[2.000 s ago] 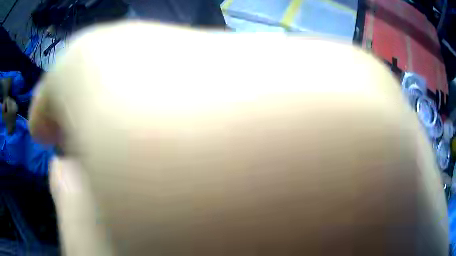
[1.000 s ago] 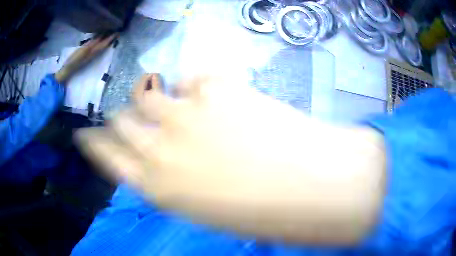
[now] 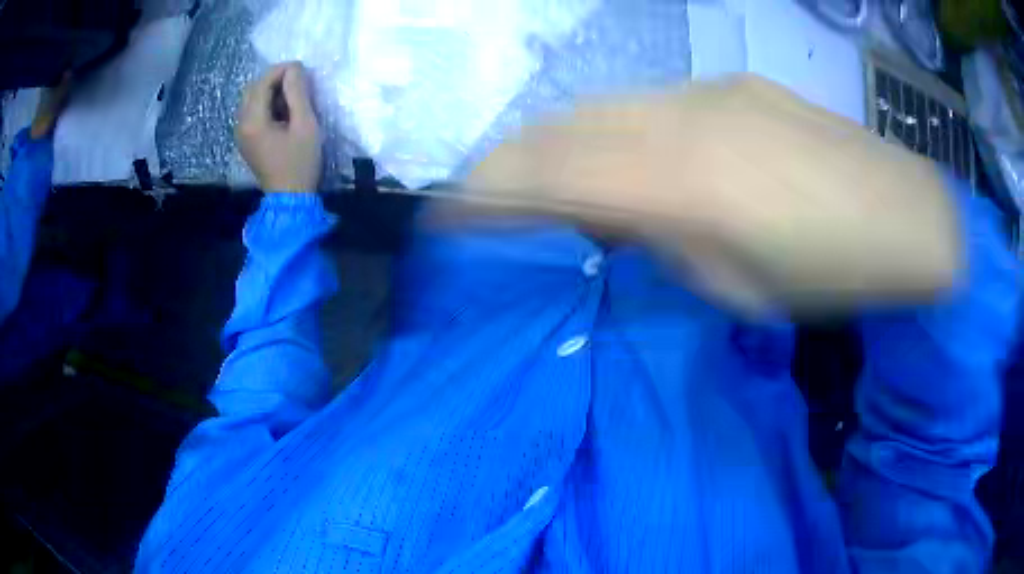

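Crinkled clear plastic film (image 3: 421, 67) lies on the bench at the top centre, washed out by glare. My left hand (image 3: 281, 132) is at its left edge near the bench front, fingers curled with a dark gap by the thumb. Whether it pinches anything is not clear. My right hand (image 3: 629, 157) is a motion blur right of the film, close to the camera and across the bench edge. Its fingers and anything in them cannot be made out. The label sheet (image 3: 921, 112) lies at the upper right, partly behind my right arm.
Silver trim rings (image 3: 842, 9) are cut off by the top right edge, beside a blurred yellow object (image 3: 971, 20). Bubble wrap (image 3: 208, 107) covers the bench left of the film. Another person's hand (image 3: 47, 110) and blue sleeve are at the far left. Black tape (image 3: 364, 176) marks the bench's front edge.
The view has tilted down to my blue smock and the bench edge. The hand that filled the view has drawn back; my right hand is now at centre right. The rings have moved towards the top edge.
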